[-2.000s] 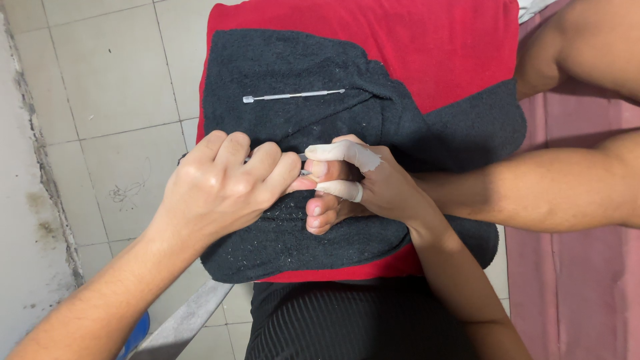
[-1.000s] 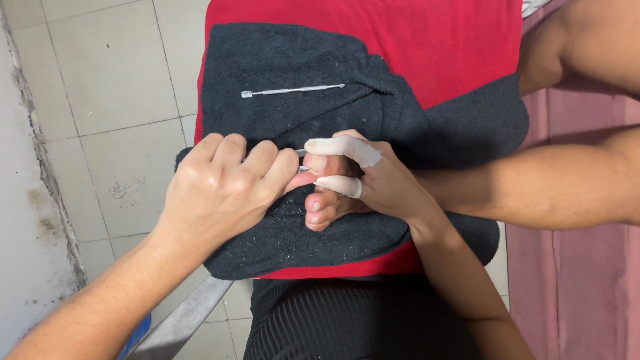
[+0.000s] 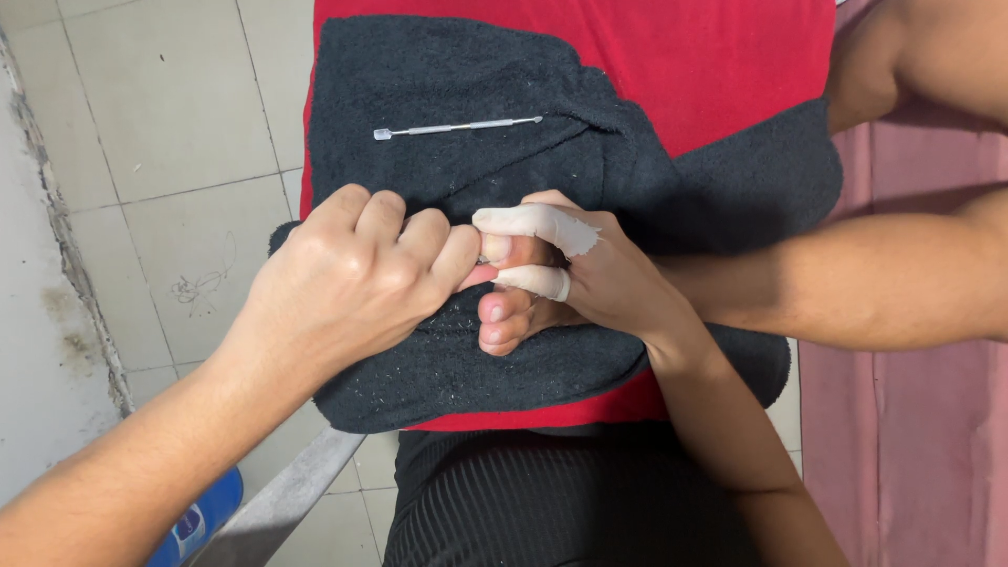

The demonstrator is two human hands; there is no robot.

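Observation:
My left hand [image 3: 370,260] is closed in a fist around a small metal tool, mostly hidden; its tip [image 3: 485,259] shows at the edge of the big toe's nail [image 3: 496,247]. With white coverings on two digits, my right hand [image 3: 598,260] holds the big toe of another person's foot [image 3: 524,315] between them. The fingertips of both hands nearly meet at that toe. The smaller toes show below. Above the hands, a double-ended metal cuticle pusher [image 3: 457,127] lies on a dark towel [image 3: 441,71], its flat spoon end to the left.
Beneath the towel is a red cloth [image 3: 709,63]. The other person's leg [image 3: 850,276] comes in from the right over pink upholstery [image 3: 913,441]. Light debris dots the towel. A blue container [image 3: 201,512] stands at lower left, near a grey bar [image 3: 291,496] and a worn wall [image 3: 47,315].

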